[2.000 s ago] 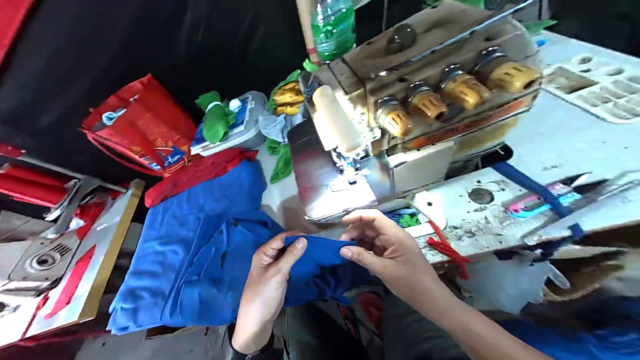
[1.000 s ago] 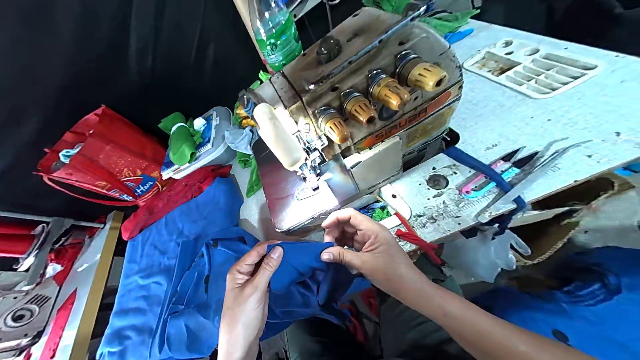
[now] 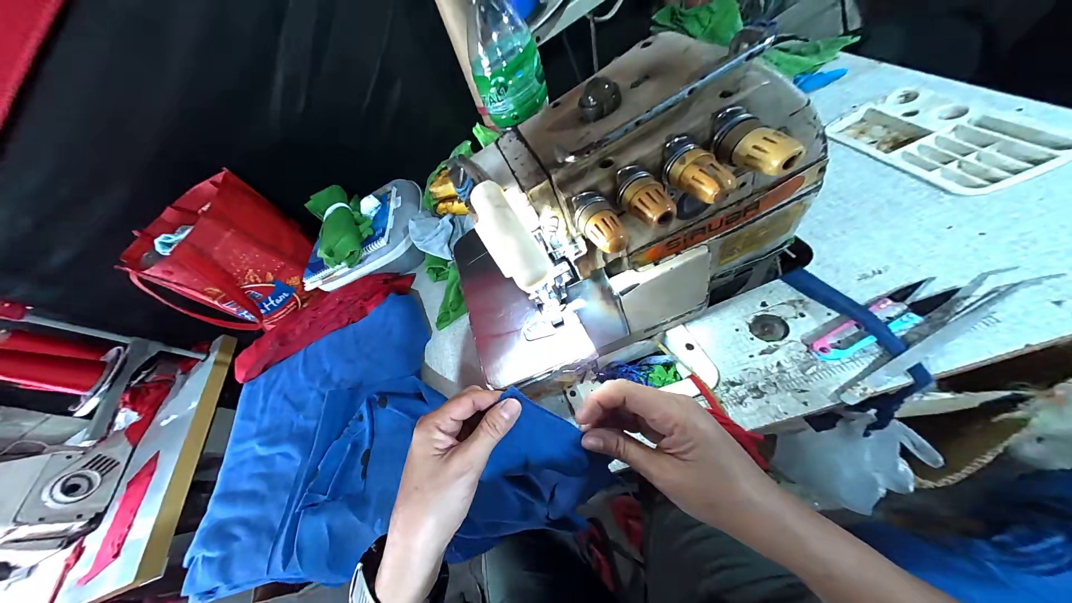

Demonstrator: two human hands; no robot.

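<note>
Blue fabric (image 3: 536, 452) is stretched between my two hands, just in front of an overlock sewing machine (image 3: 670, 167). My left hand (image 3: 461, 452) pinches one corner of its upper edge between thumb and fingers. The other end of that edge is pinched by my right hand (image 3: 662, 435), fingers curled. Behind the hands, the lamp-lit presser foot (image 3: 553, 306) stands over the metal plate (image 3: 536, 343), with no fabric under it. More blue fabric (image 3: 310, 452) lies in a folded pile to the left.
A red bag (image 3: 226, 251) and a plastic container (image 3: 385, 243) stand at the left. Behind the machine is a green bottle (image 3: 507, 75). Thread snips (image 3: 867, 331) and tweezers (image 3: 946, 331) lie right, below a white compartment tray (image 3: 955, 142). A second machine (image 3: 67, 486) is far left.
Both hands stay on the fabric's upper edge. Between the earlier frames and now, the view has swung right, then back left.
</note>
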